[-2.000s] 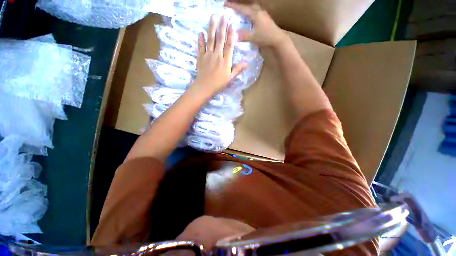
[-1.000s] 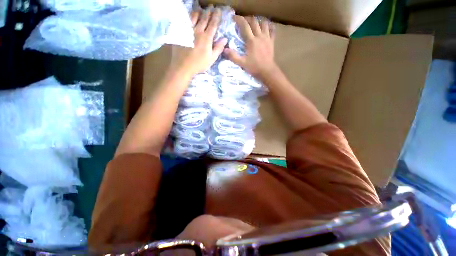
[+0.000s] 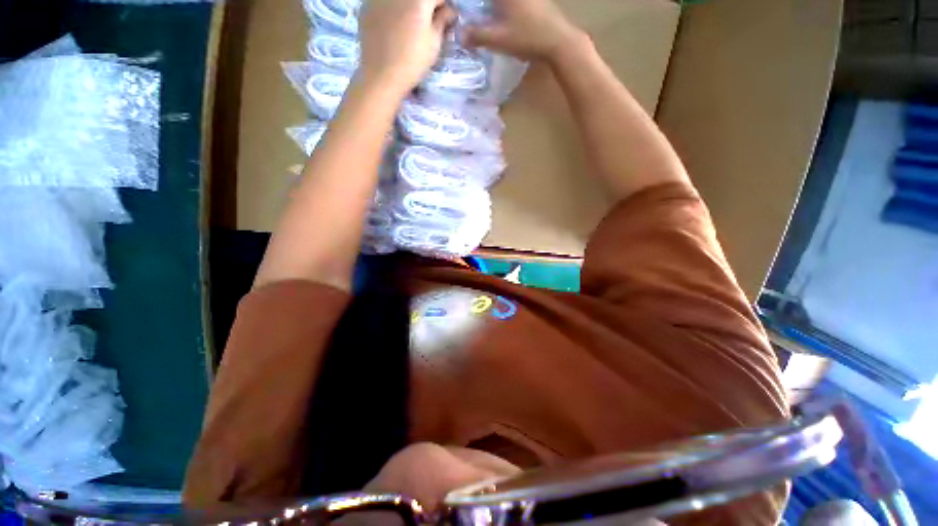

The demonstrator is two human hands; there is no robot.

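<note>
Bagged white cables (image 3: 442,170) stand in two rows inside the open brown carton (image 3: 586,134), their white loops showing through clear wrinkled bags. My left hand (image 3: 403,36) is over the far part of the rows at the top edge, its fingers curled in. My right hand (image 3: 525,28) is beside it, with its fingertips at the bags of the right row. Both hands are close together. Whether either one grips a bag cannot be told. My left forearm hides part of the left row.
Flat clear bubble bags (image 3: 82,118) and more crumpled clear bags (image 3: 57,380) lie on the dark green bench (image 3: 165,257) at the left. A carton flap (image 3: 756,113) spreads at the right. Beyond it is a flat white surface (image 3: 854,257) with something blue on it.
Both hands were spread flat on the bags; now the left fingers are curled and the hands sit nearer the top edge. The bagged bundle at the upper left has left the view as the view shifted.
</note>
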